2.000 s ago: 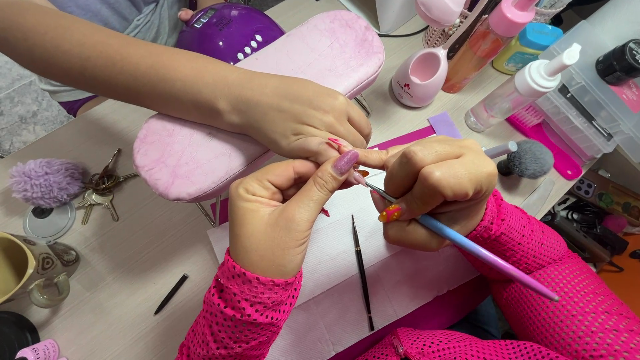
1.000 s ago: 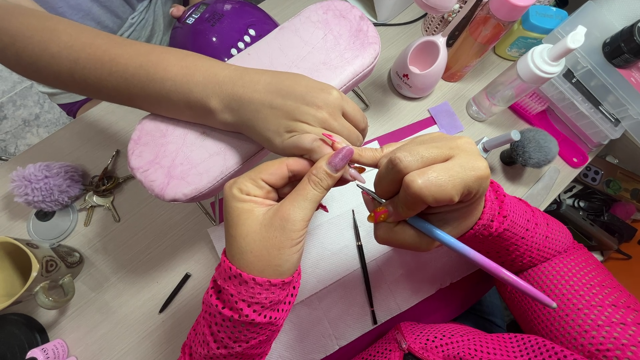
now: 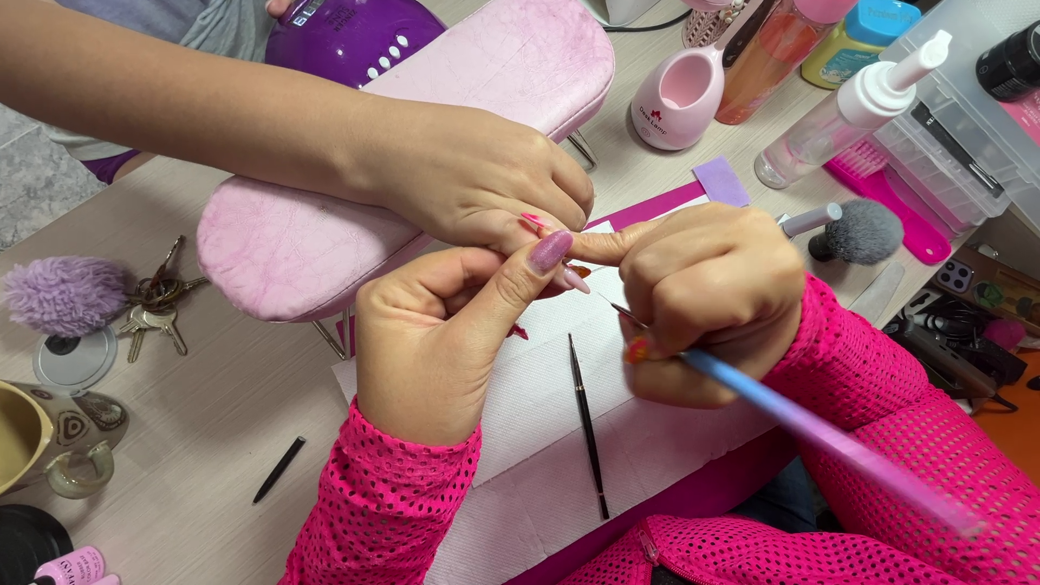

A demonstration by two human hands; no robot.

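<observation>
My left hand (image 3: 443, 333) pinches a finger of another person's hand (image 3: 479, 175), which lies over a pink padded armrest (image 3: 309, 252). Pink-red polish or decoration shows on one of that person's nails. My right hand (image 3: 707, 301) holds a slim nail brush (image 3: 780, 414) with a blue-to-pink handle, its thin dark tip pointing left near the held finger. My right index finger reaches out and touches near that person's fingers. Below lies a black fine brush (image 3: 583, 414) on white paper towels (image 3: 536, 390). Exactly which finger I pinch is partly hidden.
A purple nail lamp (image 3: 349, 41) stands behind the armrest. At right are a pump bottle (image 3: 845, 122), a pink desk lamp (image 3: 678, 97), a grey fluffy brush (image 3: 865, 231) and a pink-handled brush (image 3: 910, 219). Keys (image 3: 154, 317), a mug (image 3: 49, 439) and a black cap (image 3: 279, 470) are at left.
The brush in my right hand has drawn back a little from the held finger, where its tip was two seconds ago. My left hand keeps its pinch.
</observation>
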